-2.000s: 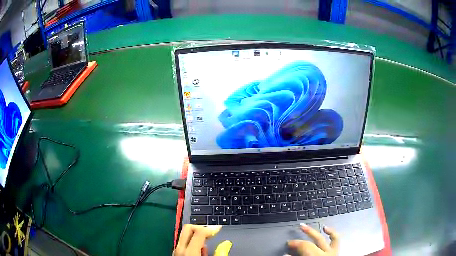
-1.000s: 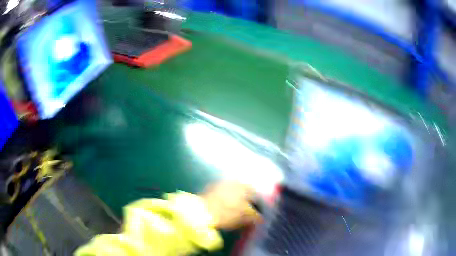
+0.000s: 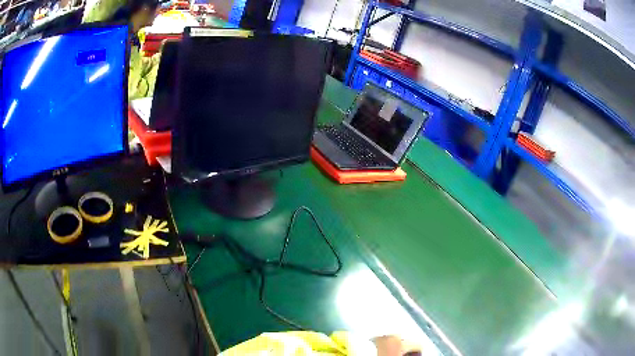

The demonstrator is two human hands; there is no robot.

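Note:
The external monitor (image 3: pixel 251 104) stands on the green bench in front of me, its screen black. Black cables (image 3: pixel 282 264) lie looped on the bench by its base and run down toward my left arm. A yellow sleeve shows at the bottom edge, and a small part of my left hand (image 3: pixel 397 345) shows at its end, cut off by the frame. What this hand holds, if anything, is hidden. My right hand is out of the picture. The laptop seen earlier is out of view.
A second monitor (image 3: pixel 66 104) shows plain blue on the black side table (image 3: pixel 42 256), with two tape rolls (image 3: pixel 65 224) and yellow strips (image 3: pixel 145 236). Another laptop (image 3: pixel 358 142) sits on a red tray (image 3: pixel 372 176). A person in yellow (image 3: pixel 144 73) is behind the monitors. Blue racks (image 3: pixel 519 90) stand right.
The view has swung left, from the laptop to the monitors. The external monitor went from the blue flower picture to black. My right hand has left the picture; my left is at the bottom edge.

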